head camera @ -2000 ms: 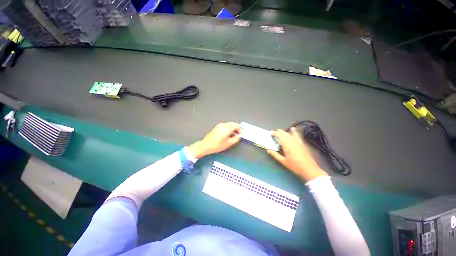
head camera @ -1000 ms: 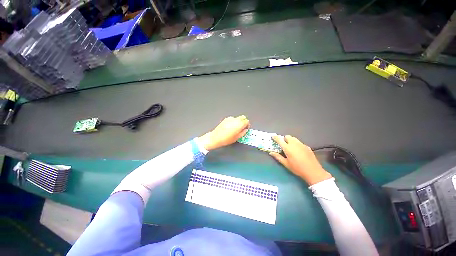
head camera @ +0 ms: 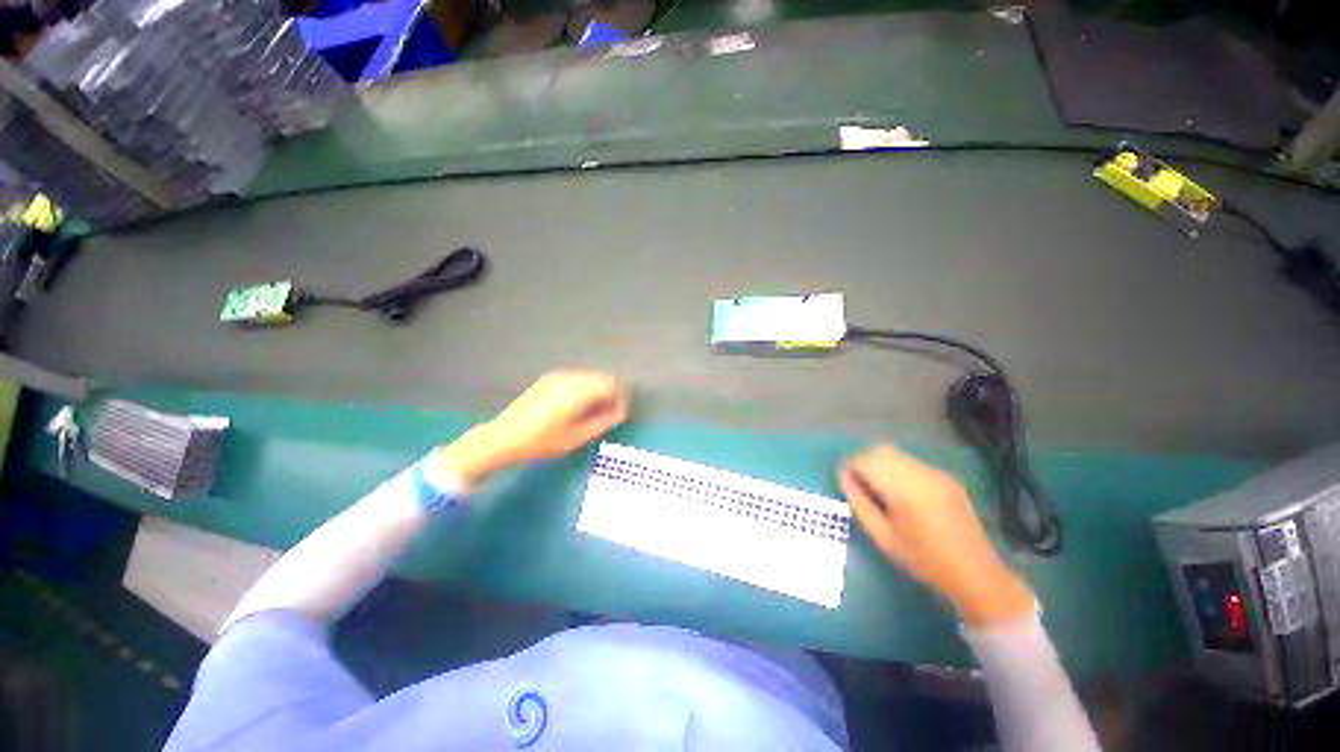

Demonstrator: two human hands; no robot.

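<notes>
A circuit board [head camera: 777, 320] lies on the dark belt in front of me, its pale green side up, with a black power cord [head camera: 1002, 441] trailing right and over the near edge. A white pad sheet [head camera: 716, 526] with rows of dark marks lies on the green ledge. My left hand [head camera: 553, 420] is above the belt's near edge, left of the sheet, fingers curled. My right hand [head camera: 923, 532] is at the sheet's right end, fingers bent. Neither hand touches the board. Whether a small piece is between the fingertips cannot be seen.
Another board [head camera: 262, 303] with cord lies left on the belt; a yellow-sided board [head camera: 1158, 188] lies far right. A fanned sheet stack [head camera: 156, 447] is at the left ledge. A grey box with red display [head camera: 1261, 599] stands at right. Grey trays [head camera: 191, 96] stand far left.
Both hands have let go of the board, which now lies farther out on the belt. My left hand has moved left and my right hand down towards the sheet's right end.
</notes>
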